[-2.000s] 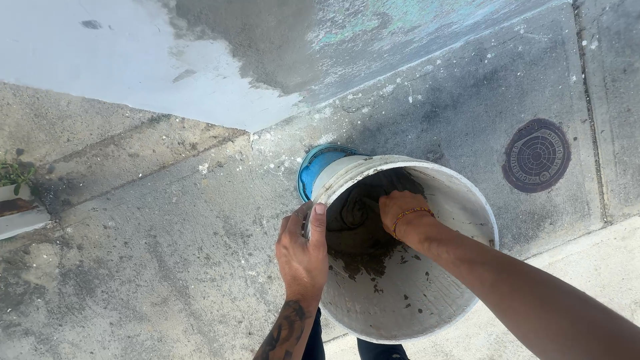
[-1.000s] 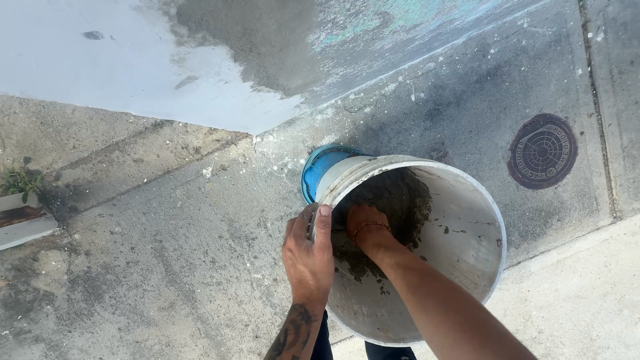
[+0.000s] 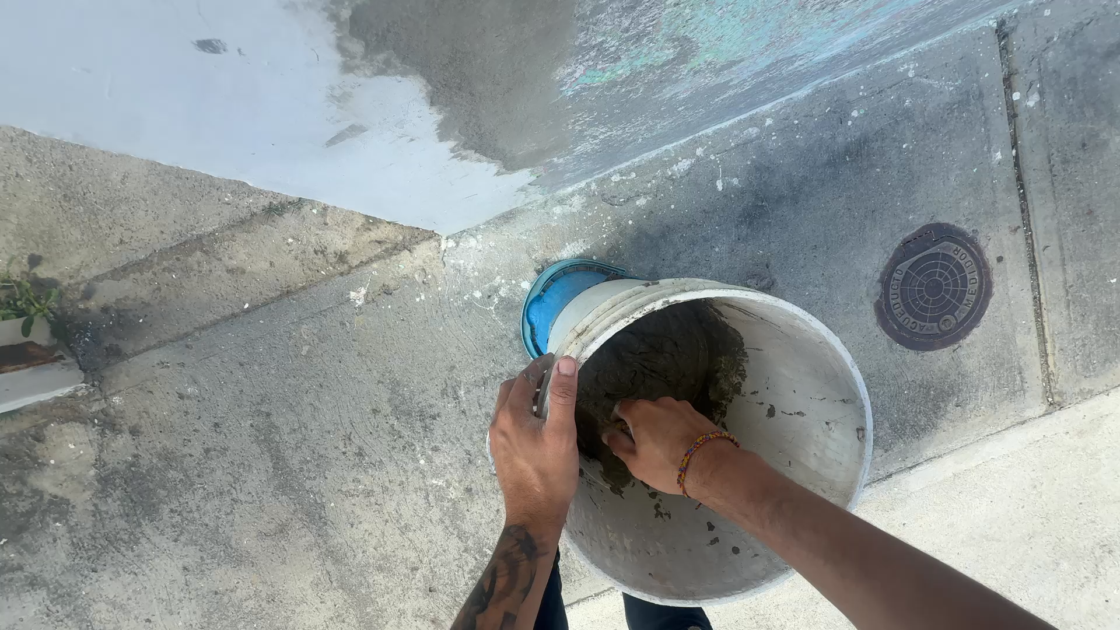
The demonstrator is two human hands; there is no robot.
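A white plastic bucket (image 3: 814,376) leans with its mouth toward me, over a blue lid or bucket rim (image 3: 560,302). Wet grey mortar (image 3: 656,350) lies inside, with splashes along the inner wall. My left hand (image 3: 535,437) grips the bucket's rim on its left side, thumb over the edge. Inside the bucket is my right hand (image 3: 661,442), fingers curled at the mortar, a beaded bracelet on its wrist. Whether those fingers hold a tool cannot be seen.
A wall (image 3: 262,114) with white paint and a grey patch rises ahead. A round metal meter cover (image 3: 934,287) is set in the concrete pavement (image 3: 306,455) at right. A white planter (image 3: 35,376) with a green plant stands at far left.
My right hand has moved within the bucket, from the upper part of the mortar two seconds ago to its lower edge. My left hand has kept its hold on the rim.
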